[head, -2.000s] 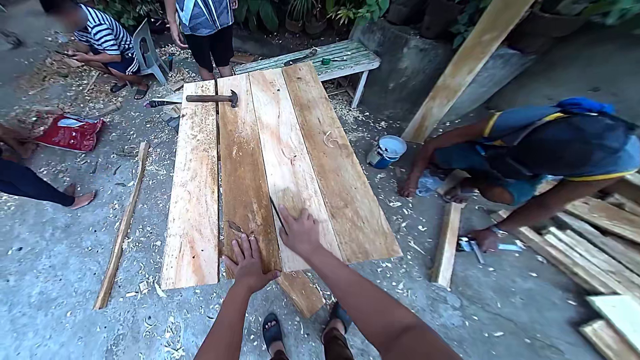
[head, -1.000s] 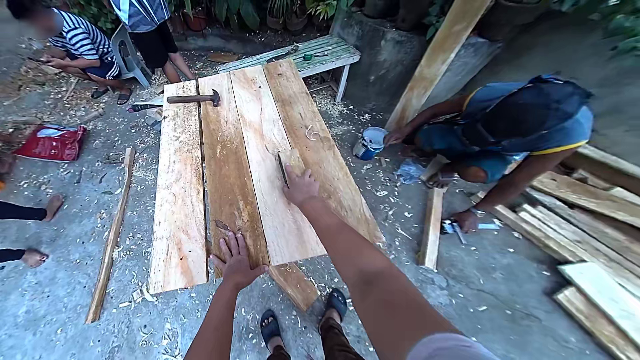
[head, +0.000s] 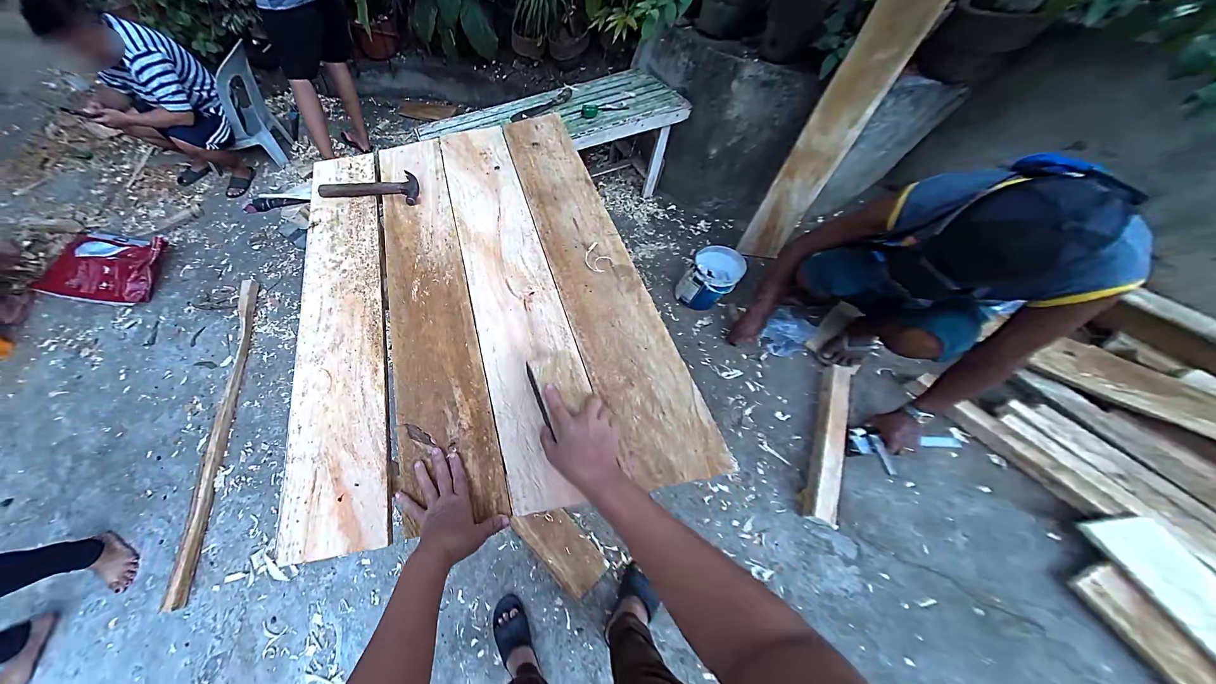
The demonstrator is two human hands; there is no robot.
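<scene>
Several wide wooden boards lie side by side in front of me. My left hand (head: 448,508) is spread flat, palm down, near the close end of the brown board (head: 435,332). In my right hand (head: 581,437) is a thin dark pencil-like tool (head: 539,394), held over the pale board (head: 518,285) to the right of it; whether its tip touches the wood I cannot tell. A claw hammer (head: 370,188) lies across the far ends of the two left boards. A curled wood shaving (head: 597,258) rests on the rightmost board (head: 617,332).
A co-worker (head: 997,247) crouches at the right by a short timber (head: 828,446) and stacked lumber (head: 1121,446). A paint bucket (head: 711,277) stands right of the boards. A slatted bench (head: 627,106) is behind them. A long wood strip (head: 214,456) lies left, near a red bag (head: 104,269).
My right hand, with the dark tool, moved away from me along the pale board, then came back toward its near end. My left hand stays on the brown board.
</scene>
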